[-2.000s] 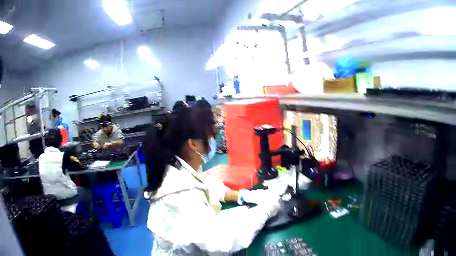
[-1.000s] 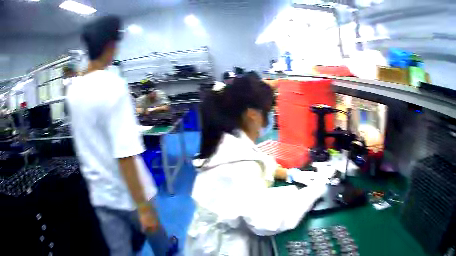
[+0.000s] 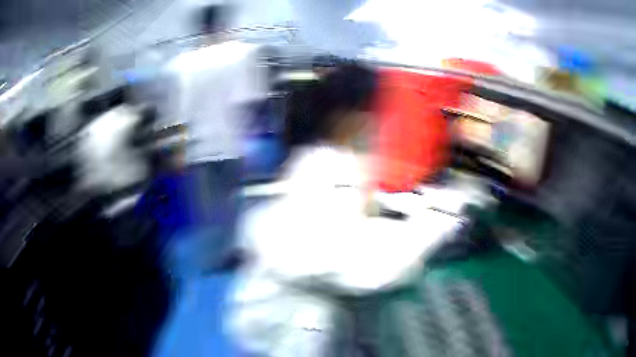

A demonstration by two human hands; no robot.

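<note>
Neither of my hands is in the picture. The frame is strongly blurred. Nearest in front of me, grey modules (image 3: 453, 317) lie in rows on the green bench mat (image 3: 533, 296) at the bottom right. Their details are smeared, and the rows are cut off by the lower edge.
A person in a white coat (image 3: 335, 230) sits at the bench, arms reaching over it. A red stack (image 3: 415, 129) stands behind. A dark stack of trays (image 3: 593, 237) is at right, under a shelf. Another person in a white top (image 3: 220, 97) stands farther back, left.
The view has swung and tilted down, and is now heavily blurred. The standing person has moved farther away and appears smaller. More blue floor shows at the lower left.
</note>
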